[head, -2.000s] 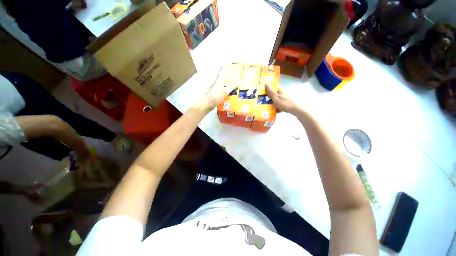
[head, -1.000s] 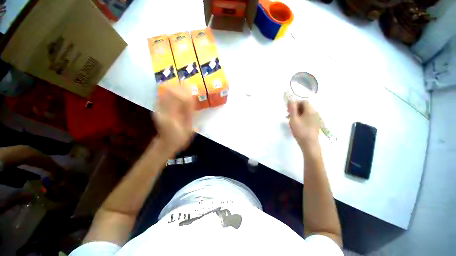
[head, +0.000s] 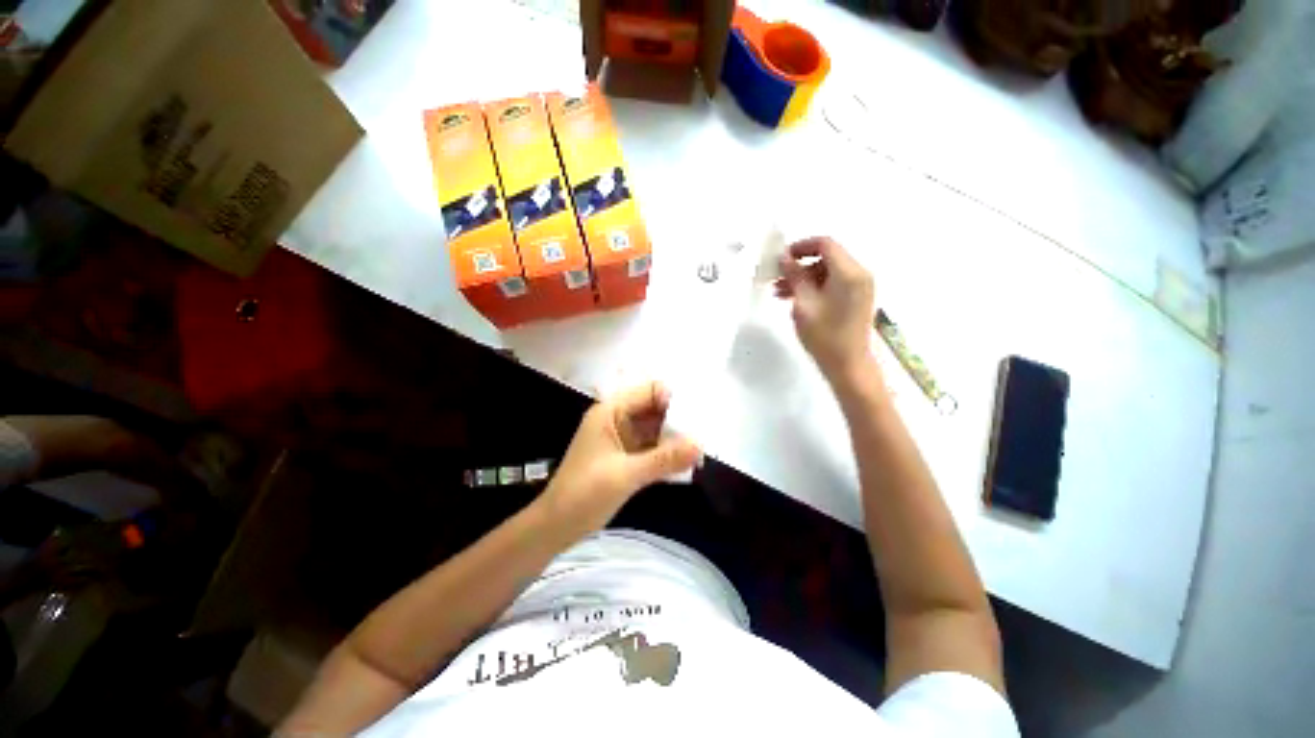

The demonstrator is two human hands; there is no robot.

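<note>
Three orange retail boxes (head: 539,216) stand side by side on the white table, left of centre. My right hand (head: 829,299) is raised over the table with its fingers closed on a pale, blurred tape roll (head: 770,260), seen nearly edge-on. My left hand (head: 620,454) is at the front table edge, thumb and fingers bent together at a small whitish tape strip (head: 684,472). The strip is partly hidden and hard to make out. Both hands are apart from the boxes.
A greenish-yellow cutter (head: 911,356) and a black smartphone (head: 1027,437) lie at the right. An open carton (head: 652,78) and an orange-and-blue holder (head: 776,67) stand at the back. A big brown carton (head: 188,144) is at the left. Dark figurines stand at the back right.
My hands left the three boxes. My right hand picked up the tape roll and moved left with it. My left hand moved right and down to the table edge. The view shifted right.
</note>
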